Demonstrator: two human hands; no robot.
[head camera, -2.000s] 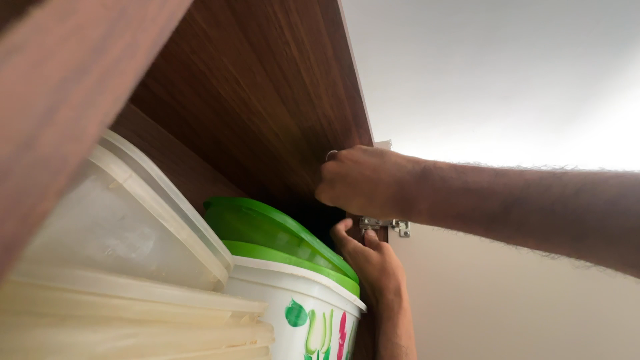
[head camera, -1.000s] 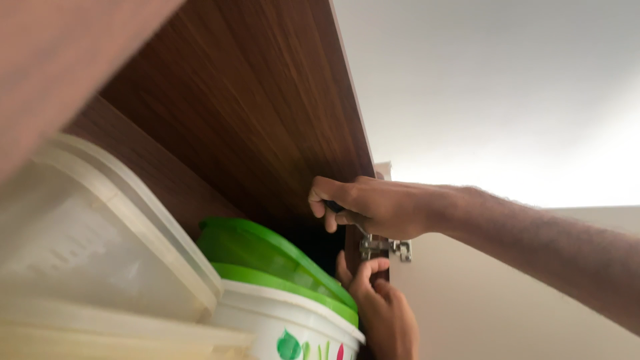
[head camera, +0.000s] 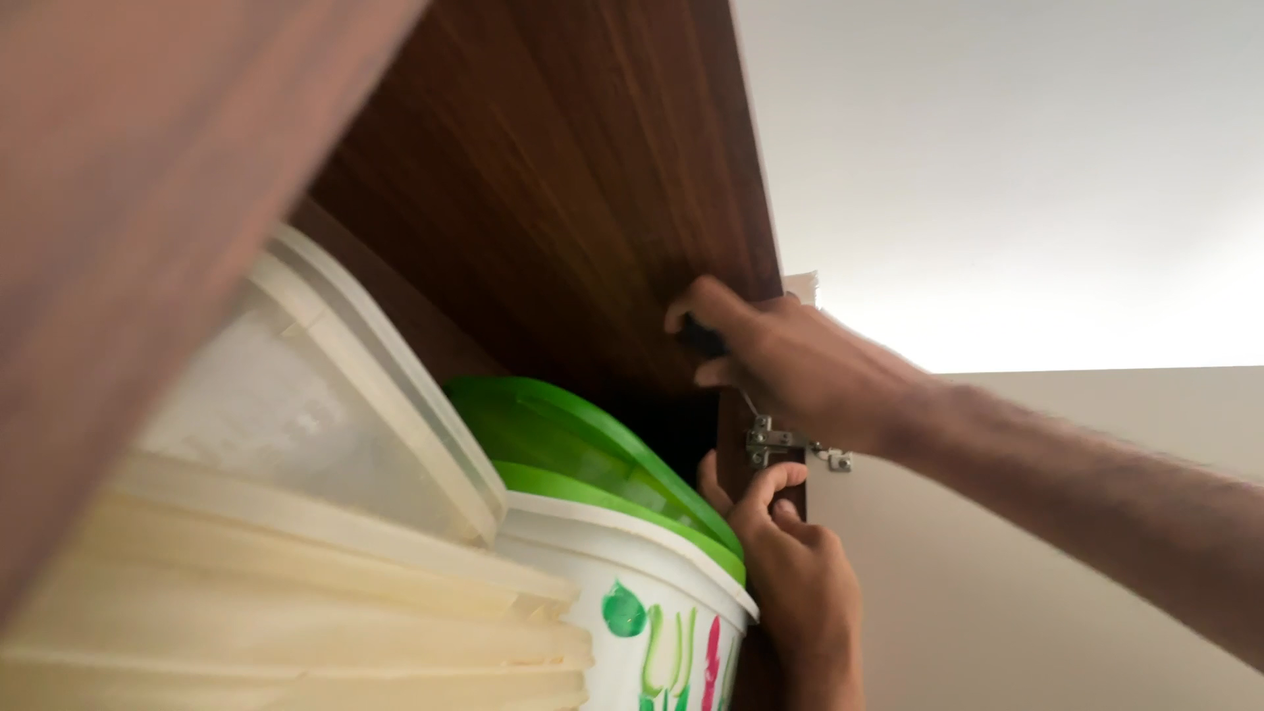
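My right hand (head camera: 765, 351) reaches in from the right, its fingers curled around a dark handle (head camera: 701, 337). A thin metal shaft (head camera: 750, 402) runs from it toward a metal cabinet hinge (head camera: 772, 441); it looks like a screwdriver, though its tip is not clear. The hinge sits on the front edge of a dark wood side panel (head camera: 733, 434), with its arm sticking out to the right. Just below the hinge, my left hand (head camera: 805, 563) comes up from the bottom, fingers bent and apart near the panel's edge. No object shows in it.
A white tub (head camera: 671, 612) with printed utensils and a green lid (head camera: 592, 444) stands beside my left hand. Stacked translucent plastic containers (head camera: 296, 592) fill the lower left. A wood panel (head camera: 553, 168) slopes overhead, and a blurred wooden board (head camera: 148, 197) crosses the near left.
The fingers of my right hand, bunched together two seconds ago, are now spread around the dark handle. My left hand stays just below the hinge.
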